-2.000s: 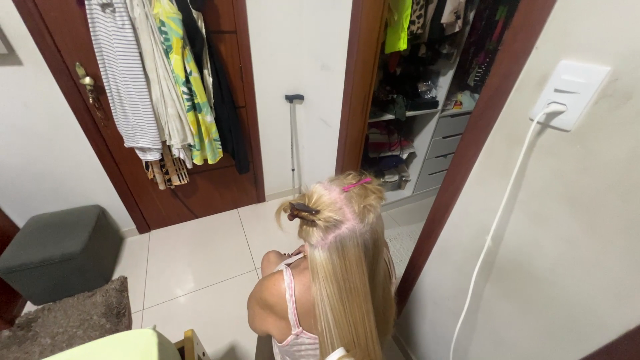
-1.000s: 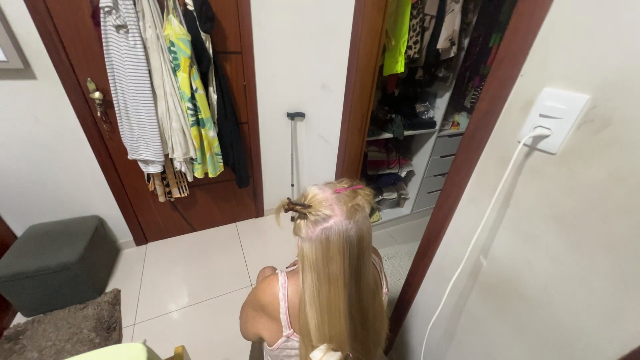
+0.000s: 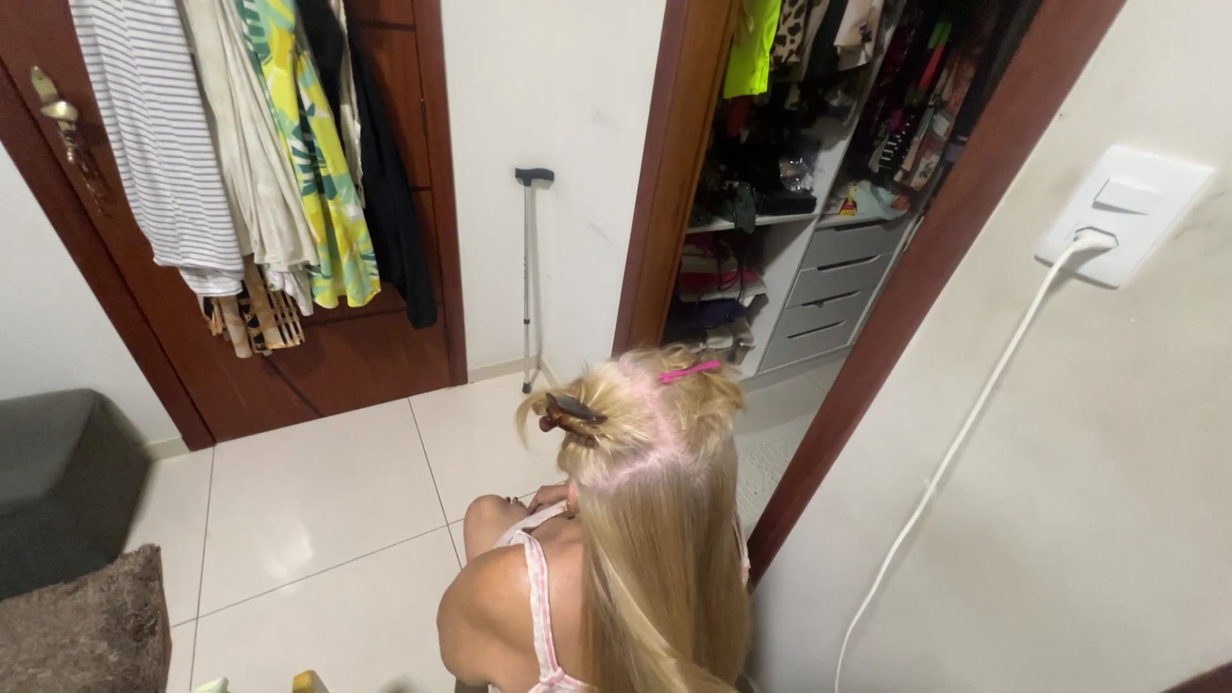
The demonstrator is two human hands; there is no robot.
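Note:
Neither my left hand nor my right hand shows in the head view. Below me sits a person (image 3: 491, 616), seen from behind, in a pink and white strappy top. Long straight blond hair (image 3: 664, 568) hangs down the person's back, and its lower end runs out of the frame. The upper hair is parted into sections. A brown claw clip (image 3: 573, 416) holds the left section, and a pink hair clip (image 3: 688, 372) lies on the right one. Pinkish scalp shows along the partings.
A white cord (image 3: 924, 500) hangs from a wall outlet (image 3: 1124, 214) at the right. Ahead are a walking cane (image 3: 526, 279) against the wall, a wooden door (image 3: 337, 356) with hanging clothes and an open closet (image 3: 808, 250). A dark ottoman (image 3: 58, 481) and brown shaggy rug (image 3: 87, 626) lie left.
At the bottom edge, a pale object by the hair in the earlier frames is out of view. The lower hair now sweeps toward the right.

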